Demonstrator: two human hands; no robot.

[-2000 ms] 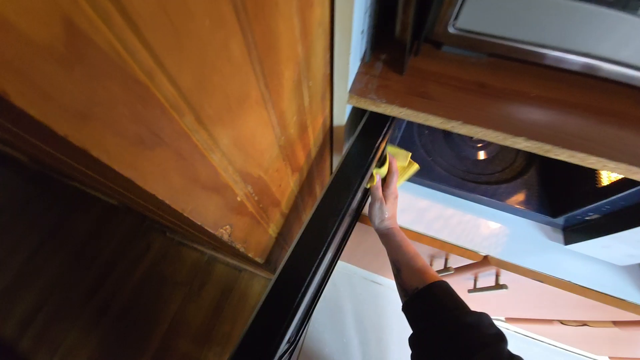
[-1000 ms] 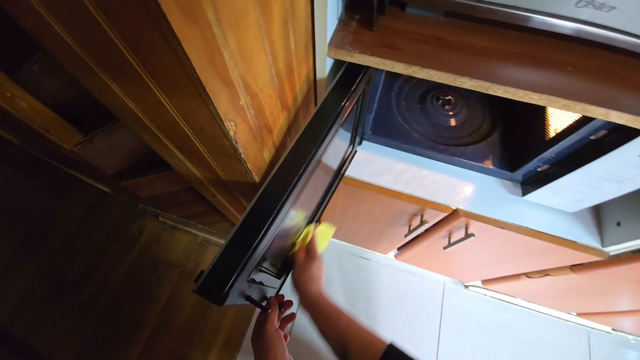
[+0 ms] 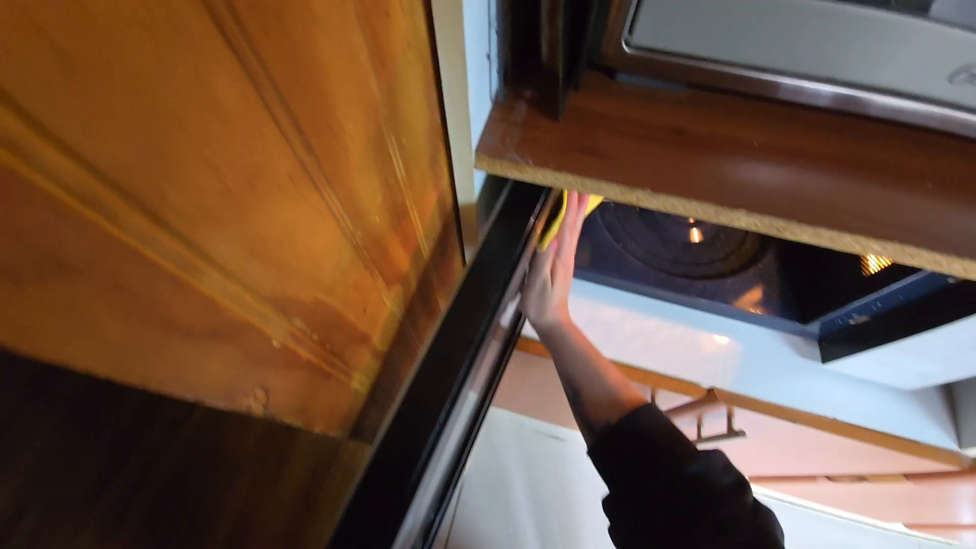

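Note:
My right hand (image 3: 553, 274) presses a yellow cloth (image 3: 561, 217) flat against the inner face of the opened black microwave door (image 3: 457, 343), close to its hinge end and just below the edge of the wooden shelf. The fingers are stretched out over the cloth, and part of it is hidden behind them. Beyond the hand is the lit microwave cavity (image 3: 686, 244), with a round turntable area on its floor. My left hand is out of view.
A brown chipboard shelf (image 3: 724, 160) juts out above the microwave, carrying a silver appliance (image 3: 793, 53). Wood panelling (image 3: 229, 191) stands close behind the door at the left. Below the pale counter (image 3: 686, 328) are pink cabinet fronts with a metal handle (image 3: 720, 437).
My right hand has moved with the cloth from the lower part of the door to its hinge end. My left hand, at the door's lower edge one second ago, has left the view.

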